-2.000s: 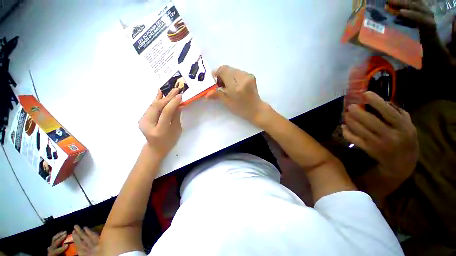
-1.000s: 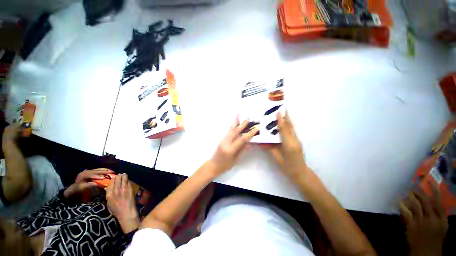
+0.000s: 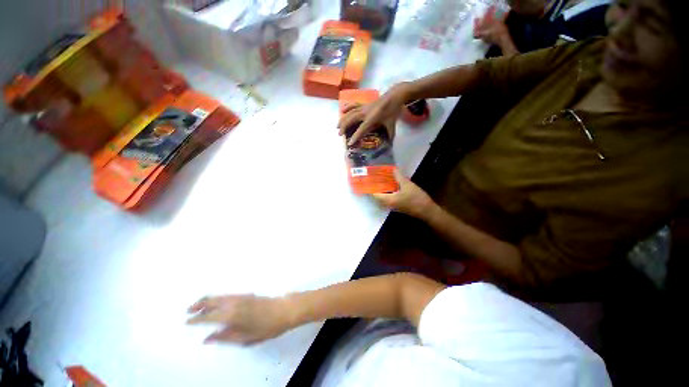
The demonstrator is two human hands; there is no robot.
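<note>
My right hand [image 3: 242, 317] is low over the white table [image 3: 249, 227], palm down, fingers apart and holding nothing; it is slightly blurred. My left hand is out of the picture. Near the bottom left edge, an orange corner of a carton [image 3: 84, 376] shows, mostly cut off. Flat orange carton blanks [image 3: 162, 143] lie in a stack at the table's far left, beyond my hand. More orange cartons [image 3: 94, 98] are behind that stack, blurred.
At right a neighbour in a brown top has both hands on an orange carton [image 3: 370, 155]. Another orange stack [image 3: 336, 60] lies beyond it. A white carton [image 3: 234, 38] stands at the far side. Black pieces [image 3: 16, 359] lie at the lower left.
The view has swung right. Both my hands were at the printed carton; now only my right hand shows, off it and open. That carton is not identifiable now. The neighbour and carton stacks show more fully.
</note>
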